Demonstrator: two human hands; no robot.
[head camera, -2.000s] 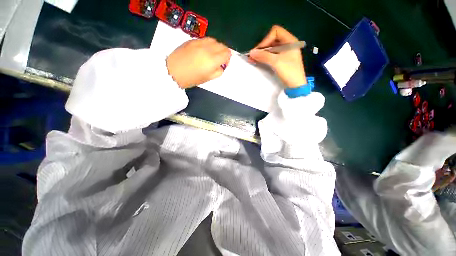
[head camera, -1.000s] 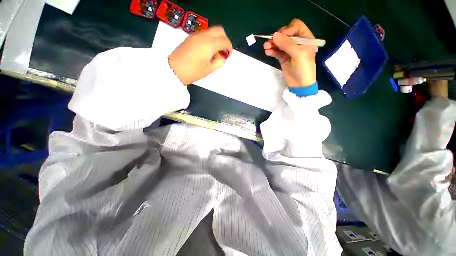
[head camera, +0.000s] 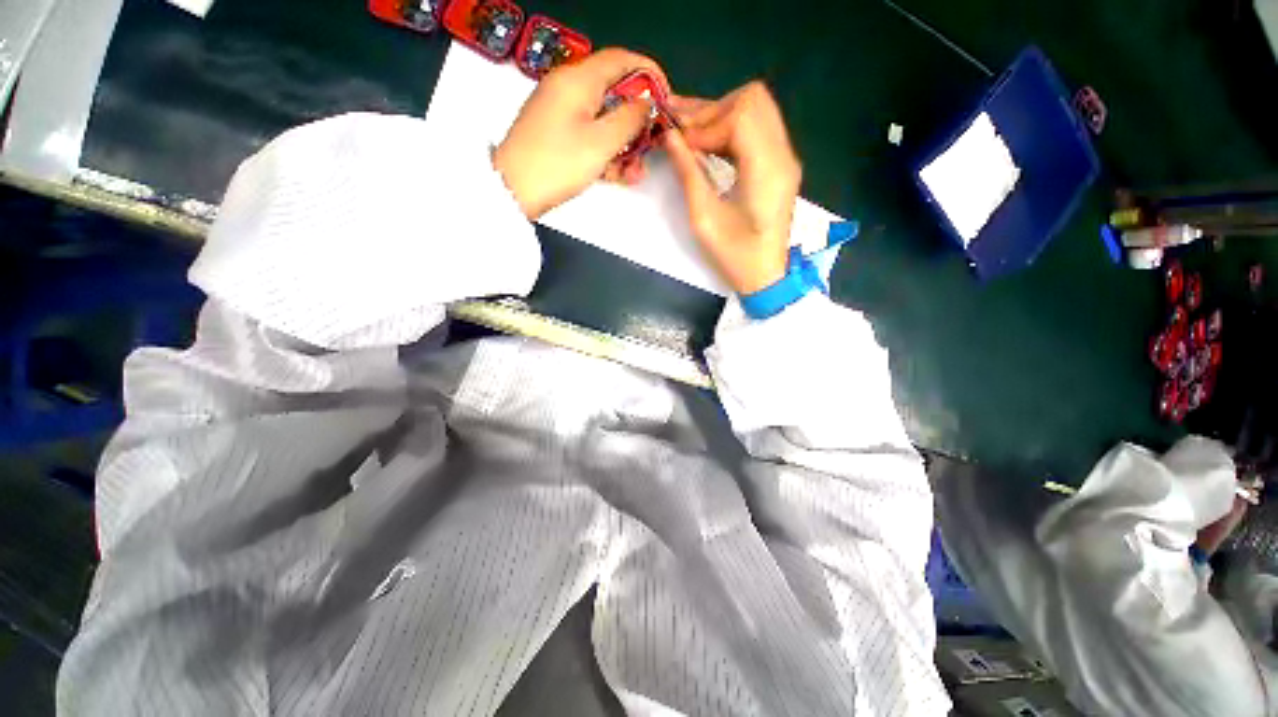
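Observation:
My left hand (head camera: 568, 136) holds a red plastic housing (head camera: 638, 90) above the white paper sheet (head camera: 470, 101). My right hand (head camera: 743, 168) is against the housing, with its fingertips at the housing's right side. The tweezers (head camera: 716, 171) show only in part between the right fingers; their tip is not clear. Something small and pale shows inside the housing, but I cannot tell what. A blue wrist strap (head camera: 785, 287) is on my right wrist. Three more red housings (head camera: 484, 24) with dark electronics lie in a row beyond my left hand.
A dark blue bin (head camera: 1044, 168) with a white sheet (head camera: 970, 177) stands at the right. A tiny white piece (head camera: 894, 133) lies left of it. Markers (head camera: 1158, 237) and a pile of red pieces (head camera: 1187, 350) lie at far right, near another person's sleeve (head camera: 1142, 539).
My right hand has moved left to the housing; the white pad seen at the tweezer tip no longer shows there. My left hand has turned and shows the red housing. The neighbour's arm has drawn back.

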